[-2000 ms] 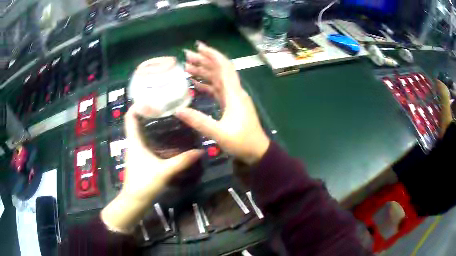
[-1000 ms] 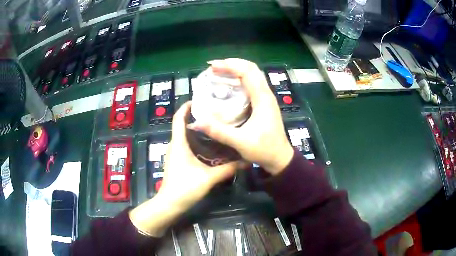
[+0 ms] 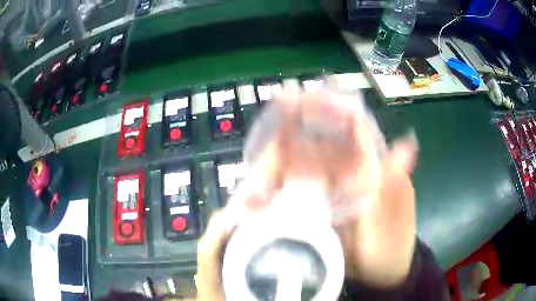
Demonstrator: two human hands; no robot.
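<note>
A round clear object (image 3: 367,126) with a white round part and grey centre is very close to the camera and strongly blurred. My left hand (image 3: 214,250) is around its lower left side, partly hidden behind the white part. My right hand (image 3: 385,229) is against its right side, with a fingertip sticking up beside it. Blurred skin shows through the clear part. Below lies a clear phone tray (image 3: 151,159) with red phones (image 3: 129,206) and black phones (image 3: 178,203), backs up with white labels. The held object and hands hide the tray's right part.
A smartphone (image 3: 72,264) lies on white paper (image 3: 44,276) at left, below a red figurine (image 3: 40,179). Another phone tray (image 3: 73,88) is at upper left. A water bottle (image 3: 392,35) and blue item (image 3: 464,73) are upper right. Red phones (image 3: 520,147) lie far right.
The clear object has come much closer to the camera and turned, its white part now low in the view. Both hands have moved with it, and the right has shifted further right.
</note>
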